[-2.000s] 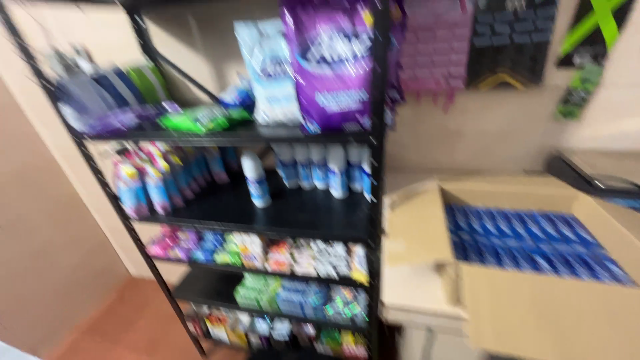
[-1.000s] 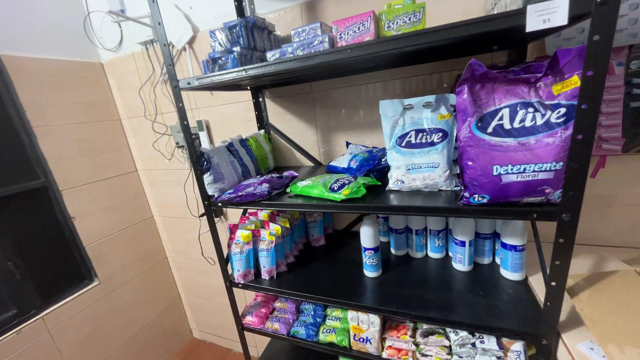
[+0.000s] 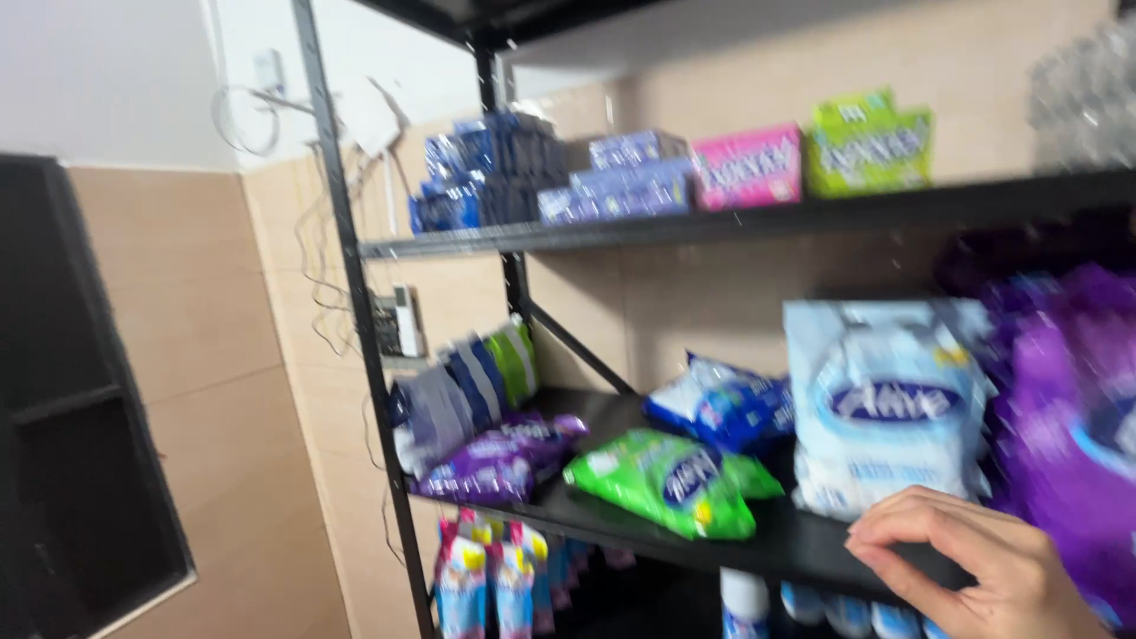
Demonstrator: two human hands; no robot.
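My right hand (image 3: 985, 559) is at the lower right, in front of the shelf edge, fingers curled with thumb and forefinger near each other and nothing seen between them. Just behind it stands a light blue bag of Alive detergent (image 3: 887, 399); whether the hand touches it cannot be told. A large purple detergent bag (image 3: 1065, 426) is at the right edge, blurred. To the left, a green bag (image 3: 674, 484), a blue and white bag (image 3: 723, 404) and a purple bag (image 3: 501, 457) lie on the same black shelf. My left hand is out of view.
The black metal shelf unit has an upright post (image 3: 355, 293) at left. Above are blue packs (image 3: 488, 169), lilac boxes (image 3: 621, 182), a pink box (image 3: 750, 164) and green boxes (image 3: 870, 146). Pouches (image 3: 488, 577) and white-capped bottles (image 3: 744, 599) stand below. Cables hang on the tiled wall.
My right hand has come into view at the lower right, in front of the light blue bag. The view has moved closer to the upper shelves.
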